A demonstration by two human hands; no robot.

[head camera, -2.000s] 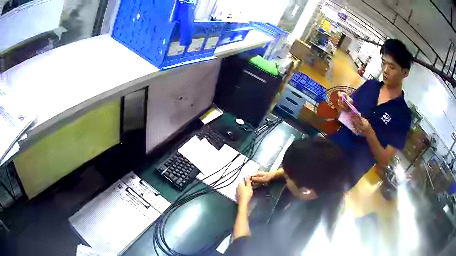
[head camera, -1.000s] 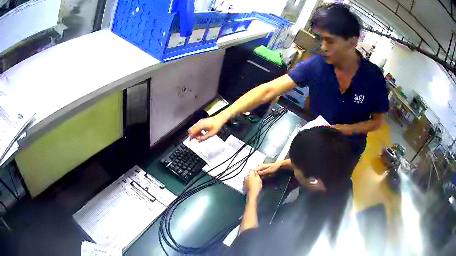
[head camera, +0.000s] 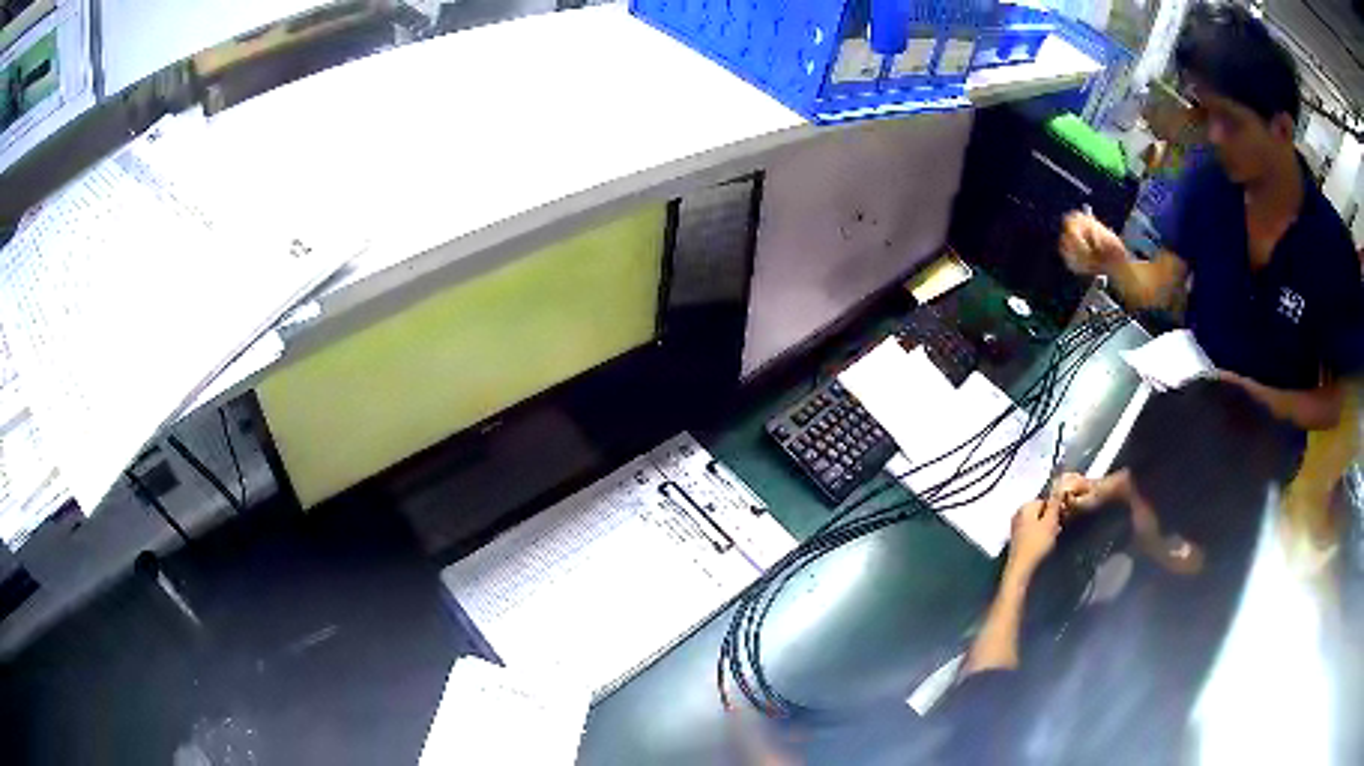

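Neither my left hand nor my right hand can be made out. A faint skin-coloured blur at the bottom edge is too unclear to name. A clipboard with printed forms (head camera: 613,576) lies in front of me, with a white sheet (head camera: 509,721) nearer the bottom edge. Black cables (head camera: 856,524) run in a loose coil across the green mat and over white papers (head camera: 980,449). A seated person's two hands (head camera: 1053,506) meet over these papers, pinching a thin dark piece, perhaps a cable end.
A standing person (head camera: 1264,285) at the right holds white paper, the other hand raised. A keyboard (head camera: 832,443) lies beside the papers. A yellow screen (head camera: 479,359) and a pale screen (head camera: 856,240) stand under the white shelf (head camera: 524,127). Papers (head camera: 165,299) overhang the shelf at left.
My view has turned left, so the desk shows further right. The standing person's arm has drawn back from the papers by the keyboard. The seated person's hands stay together.
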